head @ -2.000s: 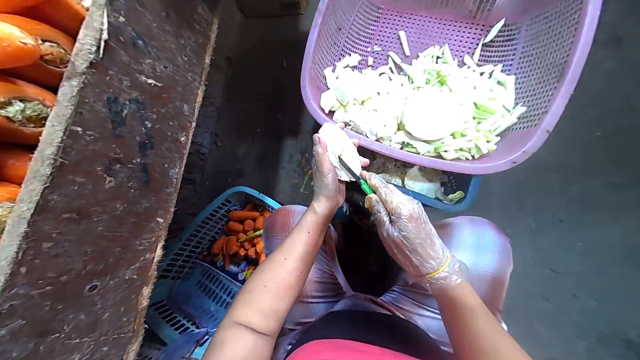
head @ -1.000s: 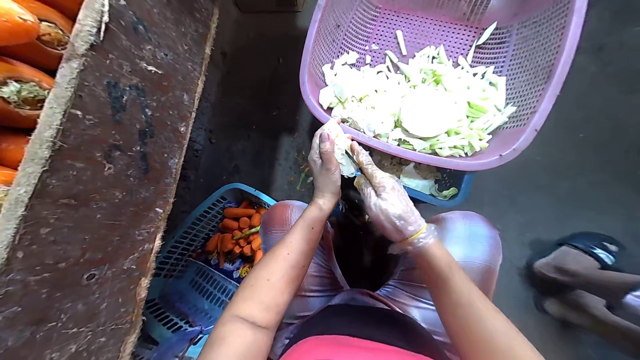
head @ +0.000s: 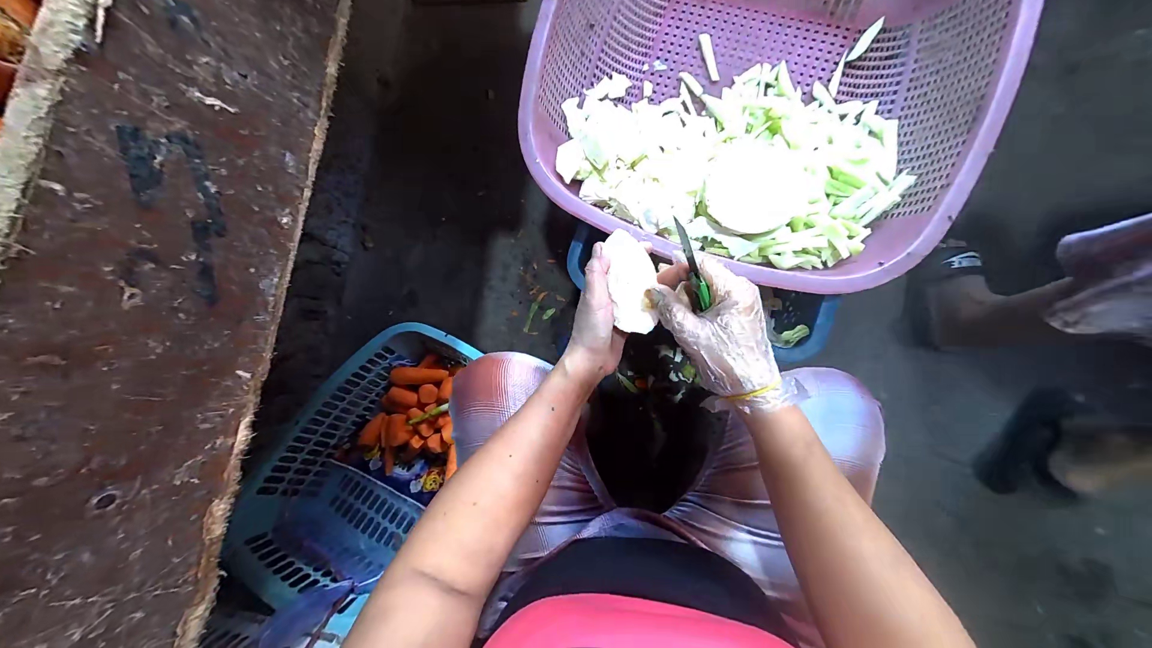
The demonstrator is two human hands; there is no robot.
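My left hand, bare, holds a pale, whitish piece of vegetable; its exact kind cannot be told. Close at its right side, my right hand in a clear plastic glove grips a small knife with a green handle, its dark blade pointing up and away from the piece. The gloved fingertips are at the piece's right edge. Just beyond both hands stands a pink plastic basket with cut pale green and white vegetable pieces, some washed out by bright light.
A blue basket with cut carrots stands at my left, beside a worn wooden board. Another blue container with scraps sits under the pink basket. At the right are another person's legs and feet.
The knife blade was against the pale piece two seconds ago and now points away from it. The other person's feet, out of view at first, have shifted at the right.
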